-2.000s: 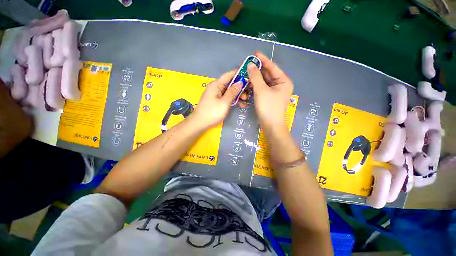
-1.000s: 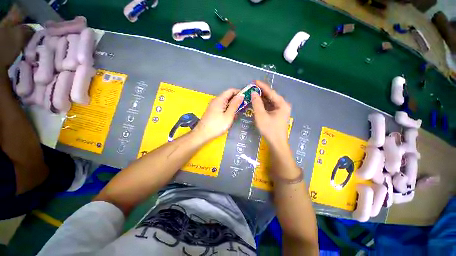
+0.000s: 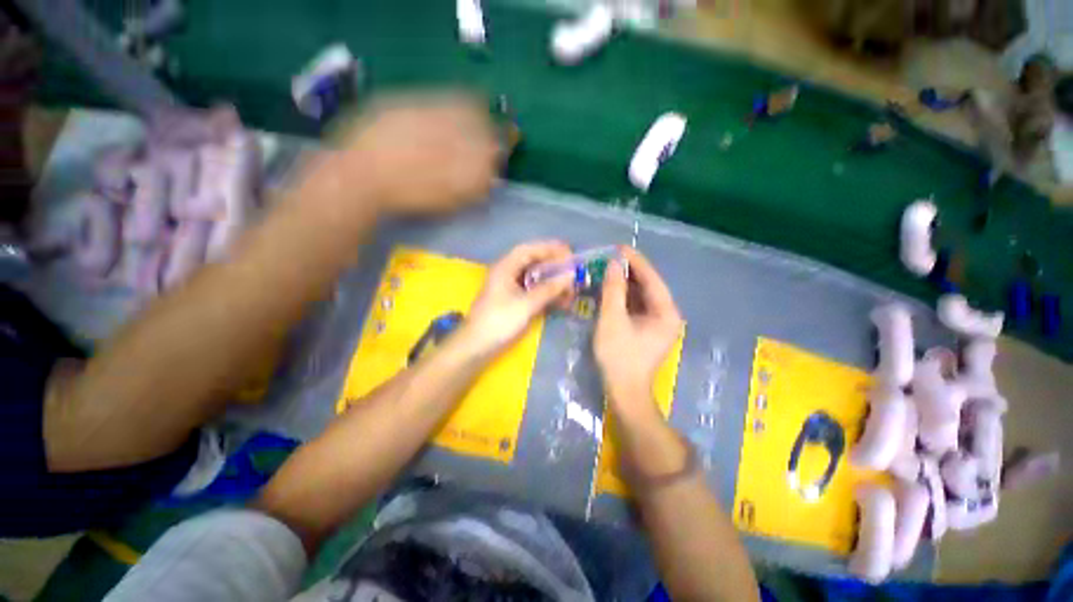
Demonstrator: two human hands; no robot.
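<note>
A part-assembled unit [image 3: 570, 269] is held in both hands above the middle of the bench cover. It is a pale shell with blue and green showing inside, seen nearly edge-on and a little blurred. My left hand [image 3: 518, 294] grips its left end between thumb and fingers. My right hand [image 3: 635, 318] has its thumb and fingertips at the right end, on the green board. The fingers hide part of the unit, so I cannot tell how the battery and board are seated.
Another person's arm [image 3: 259, 271] reaches across from the left, blurred, over the left shell pile [image 3: 177, 212] and bench. A right shell pile [image 3: 935, 423] lies beside the printed bench cover [image 3: 471, 353]. The green belt [image 3: 588, 129] carries shells and blue-and-brown parts.
The other person's arm has swung in from the left toward the belt. The unit in my hands has tilted from board-face view to nearly edge-on. The view has shifted, and belt items have moved.
</note>
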